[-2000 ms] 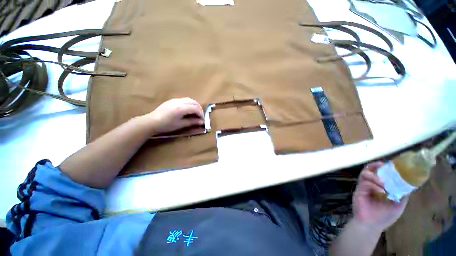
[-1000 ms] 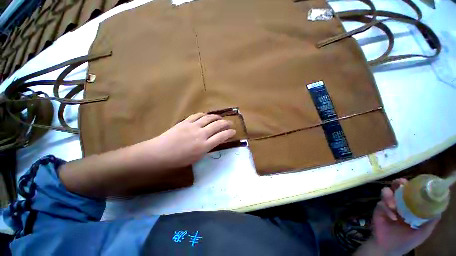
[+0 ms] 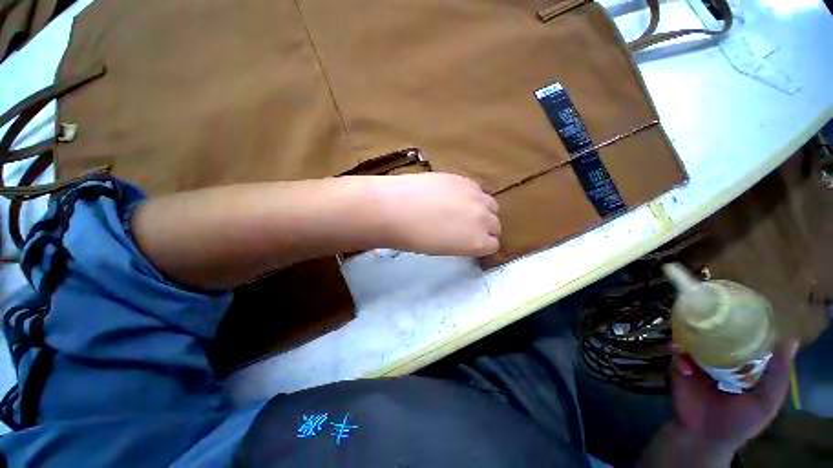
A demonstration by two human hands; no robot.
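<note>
A brown bag body panel [image 3: 210,101] lies flat, with a notch in its near edge that shows the white table. A black label strip [image 3: 577,146] lies across its right part. My left hand [image 3: 448,215] is on the panel at the notch's right side, fingers curled; its thumb and fingertips are hidden, so its grip is unclear. My left forearm covers part of the notch and left flap. My right hand [image 3: 731,398] holds a glue bottle [image 3: 726,329] off the table's near edge, its pale nozzle pointing up and to the left.
The white table [image 3: 539,283] has a curved yellowish near edge. Brown straps [image 3: 32,151] lie at the panel's left side, and more straps [image 3: 680,38] at the far right. Dark bunched straps [image 3: 630,334] are below the table edge, left of the bottle.
My left hand has moved right, from the notch's left side across to its right side. The bottle's nozzle has swung from pointing right to up-left. The view has shifted and turned.
</note>
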